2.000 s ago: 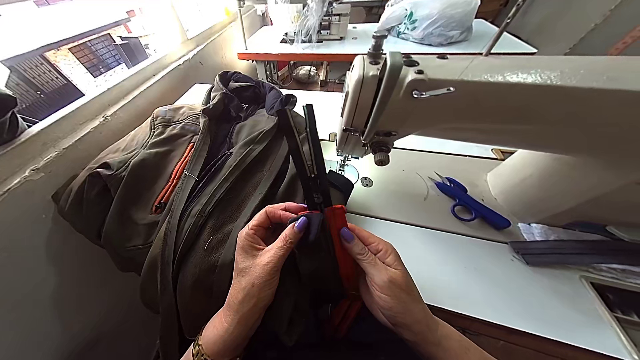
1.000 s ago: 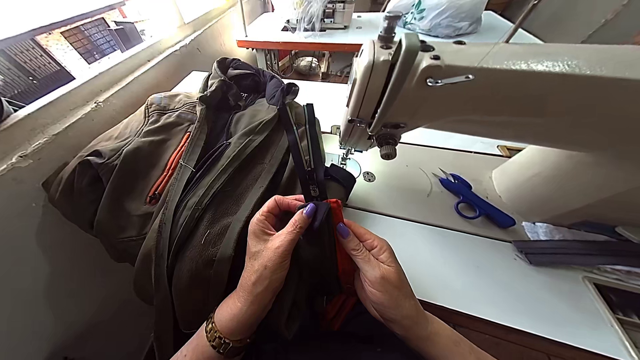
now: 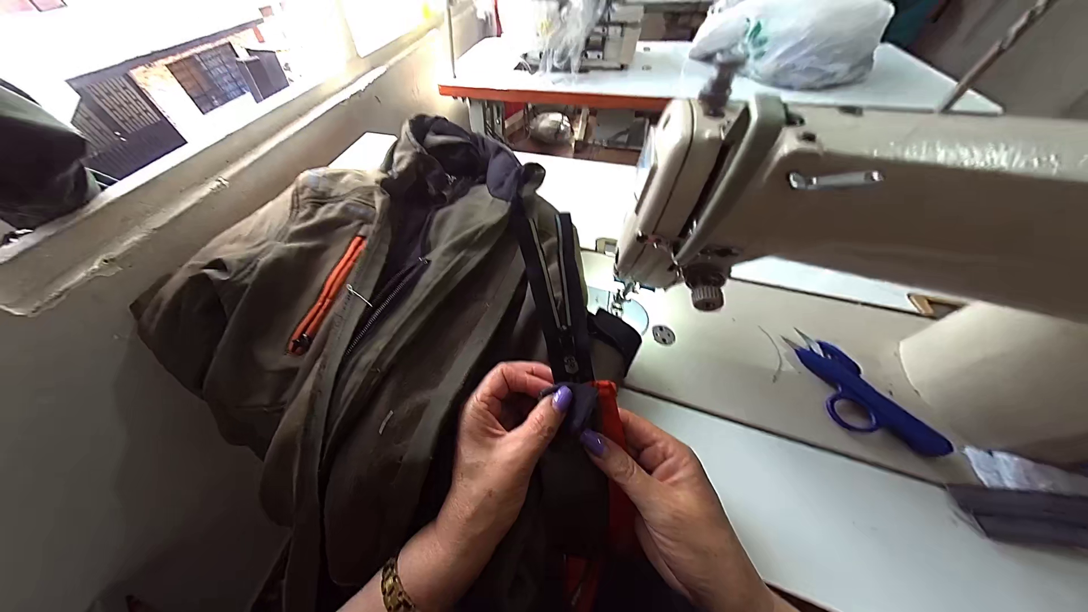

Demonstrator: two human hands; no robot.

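A dark olive jacket [image 3: 408, 340] with an orange-trimmed pocket lies bunched at the left of the sewing machine [image 3: 850, 187]. A black zipper [image 3: 557, 297] runs up from between my hands, its two tapes apart at the top. My left hand [image 3: 501, 450] pinches dark fabric at the zipper's lower part between thumb and fingers. Close beside it, my right hand [image 3: 663, 493] grips the red-orange edging [image 3: 610, 416] and the dark cloth next to it. The fingers hide part of the cloth. The machine's needle area is just beyond, to the right of the zipper.
Blue thread snips [image 3: 867, 395] lie on the machine bed, blades toward the needle. Dark fabric strips [image 3: 1020, 510] rest at the right edge. Behind stands another sewing table [image 3: 663, 81] with a plastic bag [image 3: 799, 42]. A wall and window ledge [image 3: 212, 170] border the left.
Both hands keep hold of the cloth and edging; the left fingertips have shifted slightly over the dark fabric. The jacket and snips stay where they were.
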